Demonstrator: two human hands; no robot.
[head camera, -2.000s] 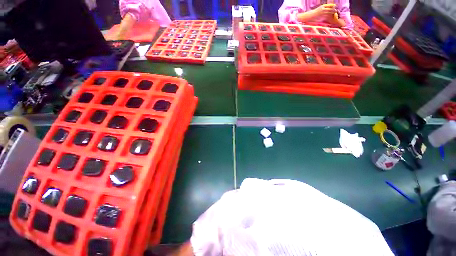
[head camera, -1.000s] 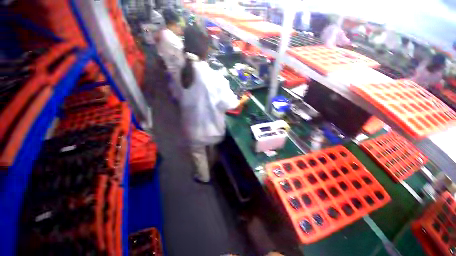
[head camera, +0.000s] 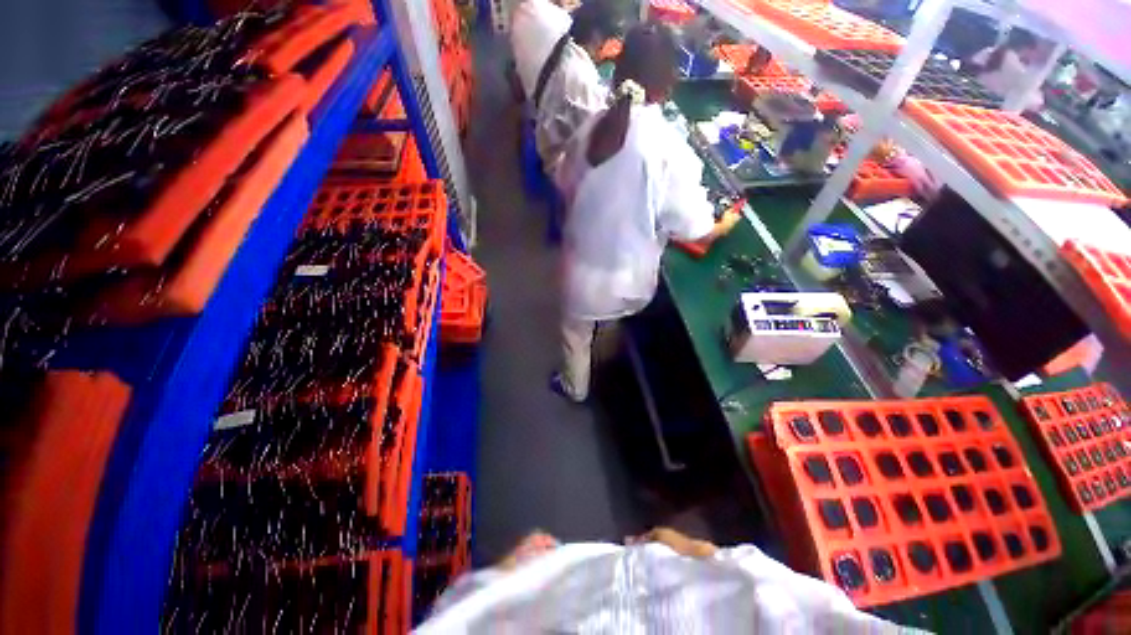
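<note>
A stack of red trays (head camera: 912, 496) lies on the green bench at the lower right, with a black unit in many of its square pockets. My white garment fills the bottom centre. A small skin-coloured patch at its upper left edge seems to be my left hand (head camera: 531, 548). Another patch at its top edge seems to be my right hand (head camera: 676, 541). Both are mostly hidden and blurred, and I cannot see fingers or anything held. Neither patch touches the tray stack.
Blue racks (head camera: 205, 335) with red trays of dark wired parts stand at left. A grey aisle (head camera: 515, 434) runs ahead. A person in white (head camera: 633, 211) stands at the bench, others beyond. A white box (head camera: 784, 329), dark monitor (head camera: 996, 285) and another red tray (head camera: 1086, 434) are at right.
The view has swung left from the bench to the racks and aisle. Since one second ago, the tray stack and standing person sit further right in view, and more of my garment shows below.
</note>
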